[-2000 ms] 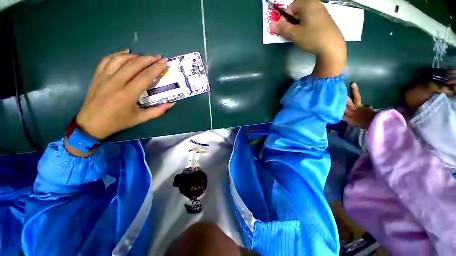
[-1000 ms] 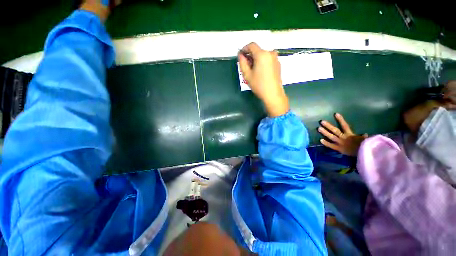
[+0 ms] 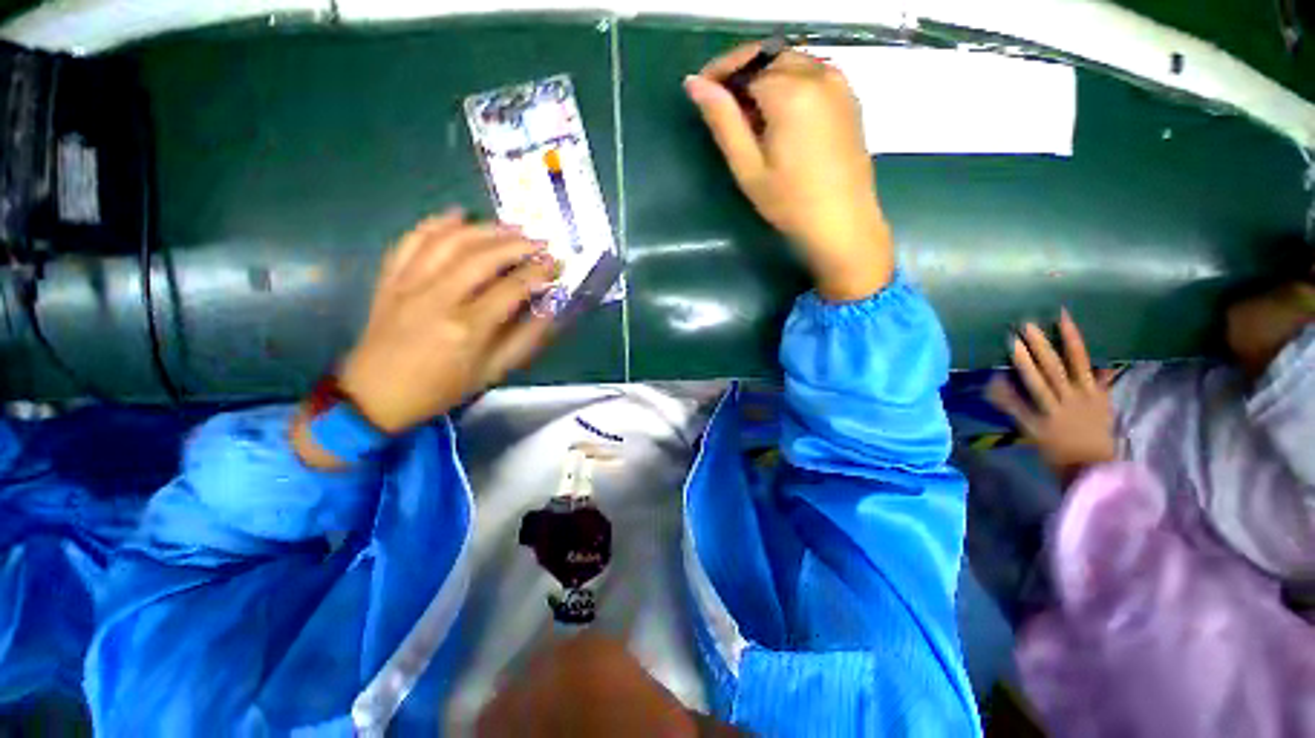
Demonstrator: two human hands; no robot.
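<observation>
An open phone (image 3: pixel 527 159) lies on the dark green mat in front of me, silvery-white, with an orange and dark strip along its inside. My left hand (image 3: pixel 450 310) is at its near end, fingers over the edge and slightly blurred. A dark bar (image 3: pixel 593 284) lies slantwise at that near end, by my fingertips. My right hand (image 3: pixel 808 152) is raised right of the phone and holds dark tweezers (image 3: pixel 756 65) between thumb and fingers. A white card (image 3: pixel 981 101) lies beside and partly behind my right hand. No red pieces show on its visible part.
A white rail (image 3: pixel 721 26) curves along the far side of the mat. A black power unit (image 3: pixel 80 173) with a pale label and a cable is at the far left. Another person's hand (image 3: pixel 1064 392) rests at the bench edge on the right, near a pink sleeve.
My left arm has come back from beyond the rail, and an open phone now lies on the mat. My right hand stays near the card's left end. The view has shifted.
</observation>
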